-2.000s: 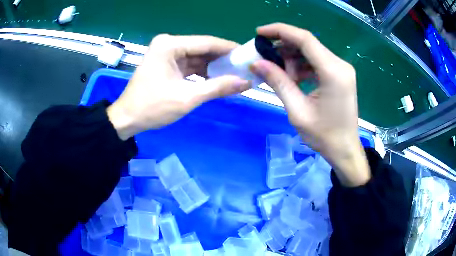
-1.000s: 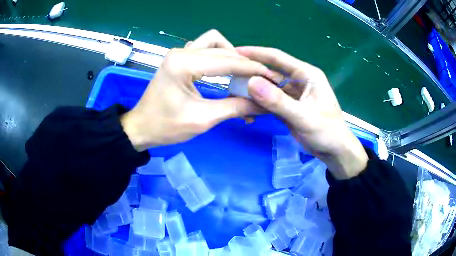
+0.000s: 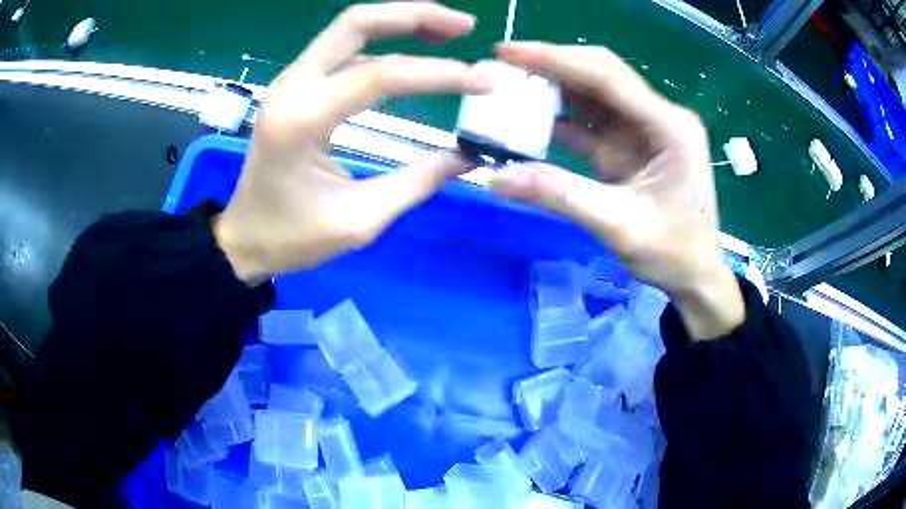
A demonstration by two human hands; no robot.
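My left hand (image 3: 338,149) and my right hand (image 3: 636,159) hold a white-and-black unit (image 3: 511,111) between their fingertips, above the far rim of the blue bin. Its white block faces up and its black end points down. A thin pale stem (image 3: 511,20) stands up behind it. Whether a clear cover sits on the unit cannot be told. The blue bin (image 3: 447,258) holds many frosted clear covers (image 3: 284,437), heaped at its left, right and near sides.
Beyond the pale conveyor rail (image 3: 382,139), a green conveyor belt (image 3: 179,35) carries scattered white units (image 3: 740,156). Another unit (image 3: 226,107) rests on the rail at left. A metal frame (image 3: 844,249) and a clear plastic bag (image 3: 859,418) are at right.
The unit, mostly hidden by my fingers one second ago, now shows upright with its black end down. My hands have opened apart somewhat and moved up. Units on the belt have shifted left.
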